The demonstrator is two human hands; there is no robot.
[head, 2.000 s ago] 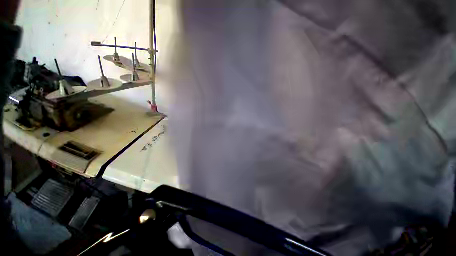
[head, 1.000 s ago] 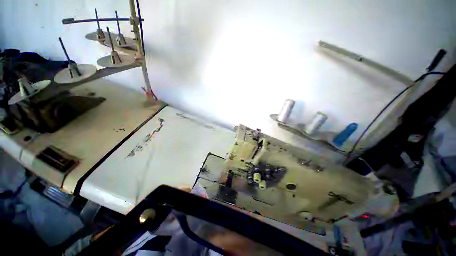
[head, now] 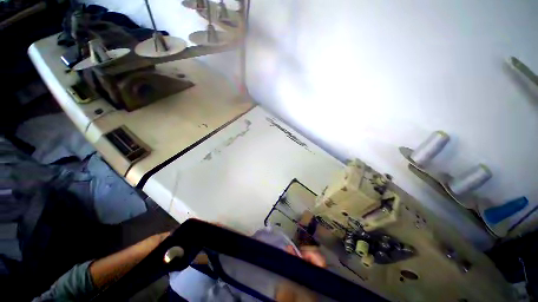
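A pale lavender-grey garment piece [head: 274, 238] lies at the front edge of the white table, left of the needle area; more pale cloth shows below the black eyeglass bar. My left forearm comes in from the lower left; my left hand [head: 203, 256] is mostly hidden behind the bar. My right hand [head: 311, 257] is blurred and partly covered by the bar, its fingers beside the cloth near the needle area. Its grip cannot be made out. The cream sewing machine head [head: 366, 200] stands right of the cloth, with tension discs [head: 363, 248] on its front.
A slide plate [head: 289, 206] is set in the table. Two white thread cones [head: 430, 147] and a blue cone [head: 505, 209] stand behind the machine. A second machine [head: 141, 85] with a thread stand [head: 160, 46] is on the beige table. Cloth [head: 109, 183] is heaped lower left.
The raised cloth that filled the right of the view is down at the table. The view has shifted, showing the machine larger and lower right. My left forearm and right fingers now show.
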